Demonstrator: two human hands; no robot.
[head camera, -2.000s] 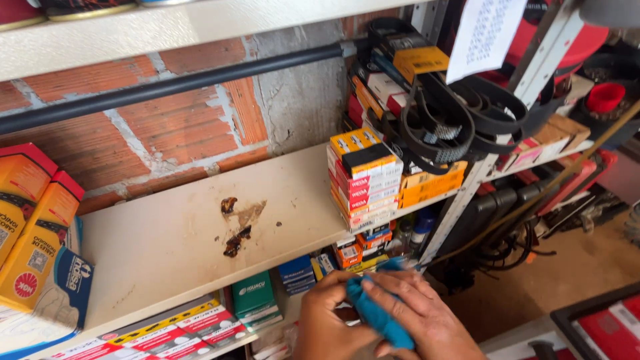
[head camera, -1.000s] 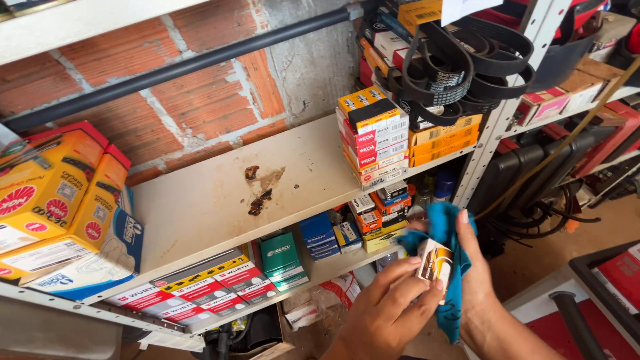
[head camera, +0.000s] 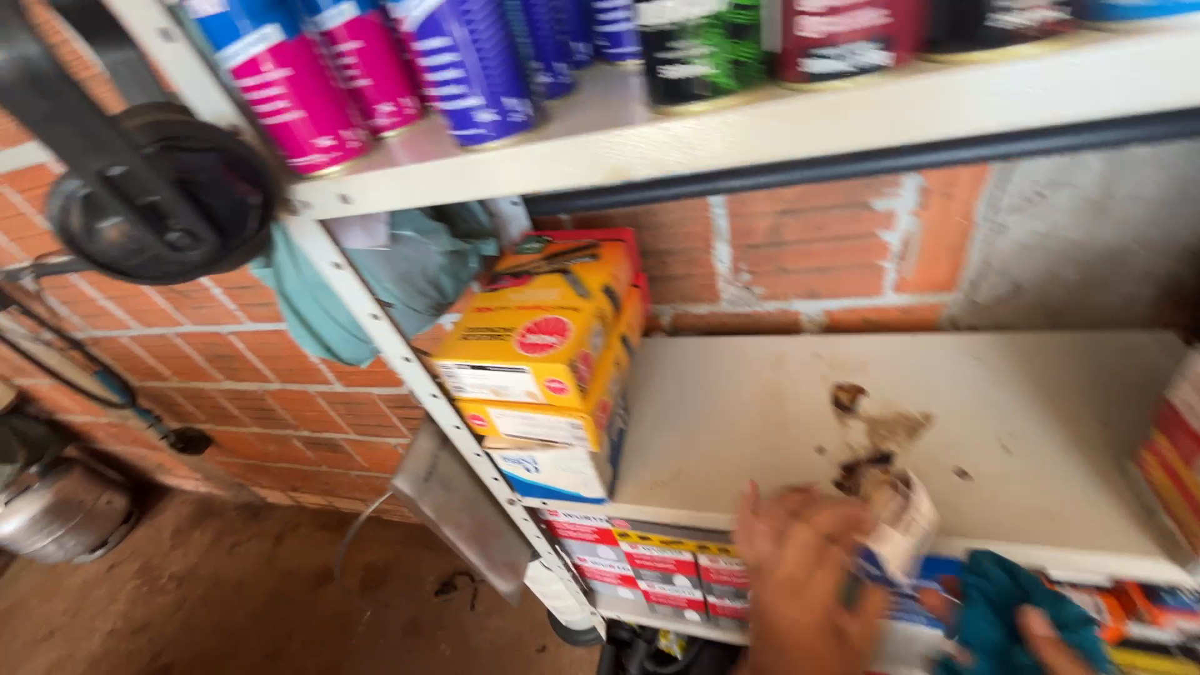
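Note:
My left hand is at the lower middle, blurred, in front of the shelf edge. A small whitish box lies against its right side; the fingers seem to hold it, though blur hides the grip. At the lower right, my right hand is shut on a teal cloth, partly cut off by the frame. Behind the hands, the cream metal shelf bears a dark brown stain.
Yellow NGK boxes stand on the shelf's left end beside a perforated upright. Spray cans line the shelf above. Würth boxes fill the shelf below. A black pulley-like part hangs at the upper left.
The view has swung left along the shelving. The small box, between both hands with the cloth one second ago, is now beside my left hand, apart from most of the cloth in my right.

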